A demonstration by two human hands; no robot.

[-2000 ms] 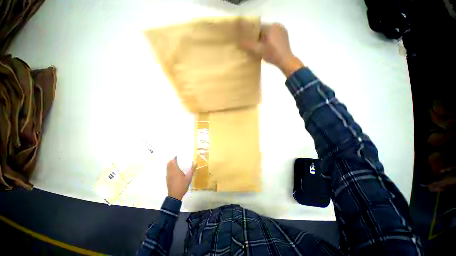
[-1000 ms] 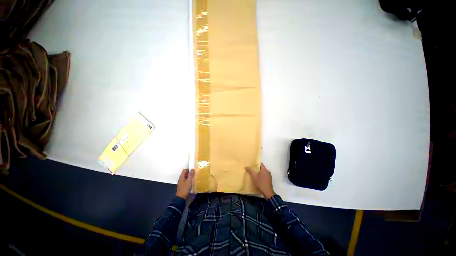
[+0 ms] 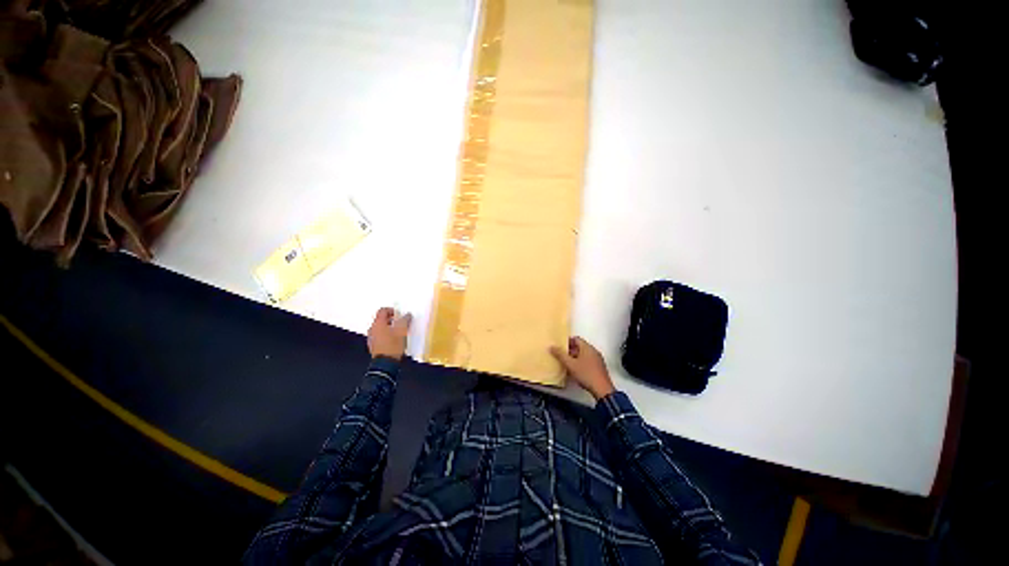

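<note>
A long tan kraft strip (image 3: 526,210) with shiny brown tape down its left edge runs away from me on the white table. A thin white sheet edge (image 3: 417,342) shows along its left side. My left hand (image 3: 388,333) is at the table's front edge by the strip's near left corner; its fingertips seem to touch the white edge, but I cannot tell if it grips. My right hand (image 3: 584,366) has its thumb and fingers on the strip's near right corner. A black zippered pouch (image 3: 675,336) lies to the right.
A pale-yellow label piece (image 3: 313,251) lies on the white table (image 3: 808,243) to the left. Dark brown crumpled fabric pieces (image 3: 122,133) are heaped at the far left. Black items (image 3: 898,44) sit at the far right corner. Dark floor with yellow lines shows below.
The raised part of the strip is now laid flat, extending away. My right hand came down from the top to its near right corner. The view has turned slightly.
</note>
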